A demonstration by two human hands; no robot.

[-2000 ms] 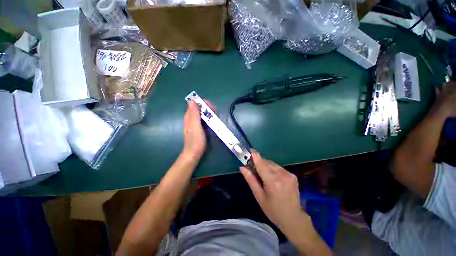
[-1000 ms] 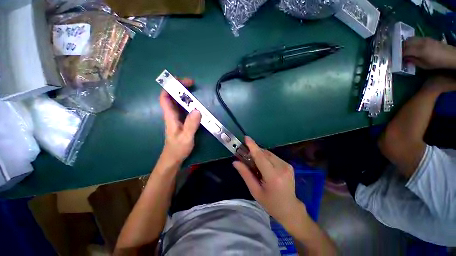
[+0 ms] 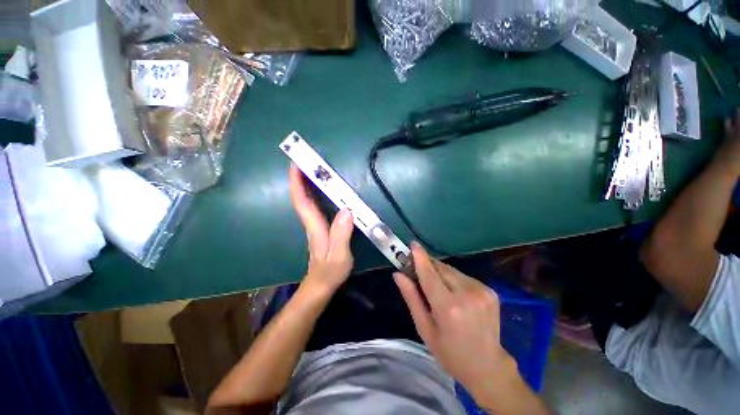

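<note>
A narrow silver metal strip point(image 3: 347, 198) with holes and cut-outs is held at a slant over the near part of the green bench. My left hand point(image 3: 324, 235) holds it from below and the left side, with the thumb at its middle. My right hand point(image 3: 454, 304) grips its lower right end, which the fingers partly hide. The black electric screwdriver point(image 3: 487, 113) lies on the bench beyond the strip, bit to the right, its cord point(image 3: 389, 194) running towards the near edge.
Loose metal strips point(image 3: 638, 154) and small white boxes point(image 3: 680, 96) lie at right, near a person's arm point(image 3: 690, 219). Bags of hardware point(image 3: 410, 32) and a brown cardboard box point(image 3: 280, 24) are at the back. A white carton point(image 3: 85, 89) and labelled bag point(image 3: 191, 97) are at left.
The camera view has shifted between frames. My left hand has moved from the strip's upper end down towards its middle. The person at right has withdrawn a hand from the small white box.
</note>
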